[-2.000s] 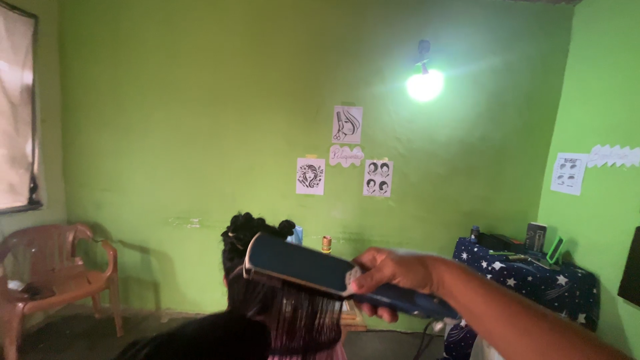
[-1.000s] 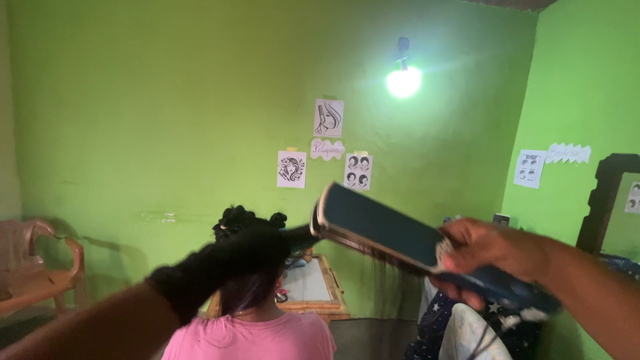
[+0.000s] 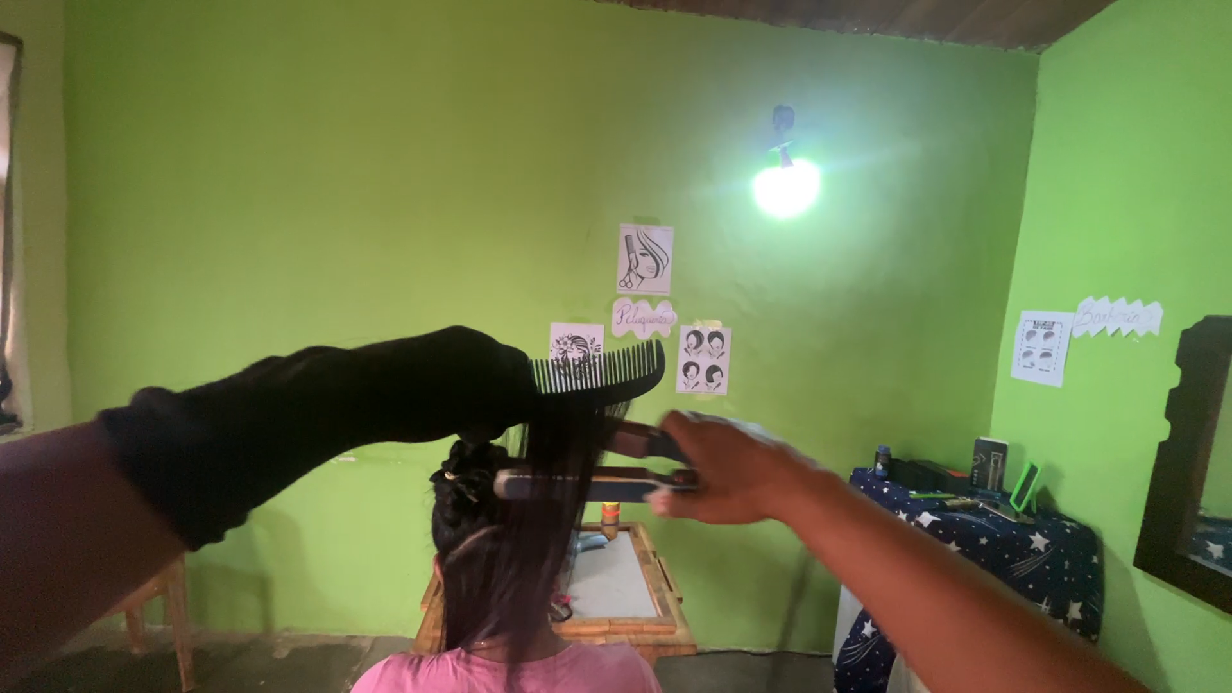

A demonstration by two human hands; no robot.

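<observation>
My left hand (image 3: pixel 462 385), in a black glove, holds a black comb (image 3: pixel 606 373) with its teeth up, and a long section of dark hair (image 3: pixel 553 491) hangs below it. My bare right hand (image 3: pixel 731 469) grips a flat iron (image 3: pixel 577 484) by its handles. The iron's plates stand apart around the raised hair, just under the comb. A seated person in a pink shirt (image 3: pixel 510 671) faces away, with more hair pinned up in twists on top of the head (image 3: pixel 469 481).
Beyond the person stands a wooden-framed table (image 3: pixel 616 577). At right, a table under a star-print cloth (image 3: pixel 972 549) holds bottles and boxes, near a dark-framed mirror (image 3: pixel 1189 462). A chair (image 3: pixel 164 606) is at the lower left. A lit bulb (image 3: pixel 786 188) hangs on the green wall.
The flat iron, held closed-looking and tilted a second ago, now has its plates apart around the hair. My left hand has risen, and the comb now shows clearly.
</observation>
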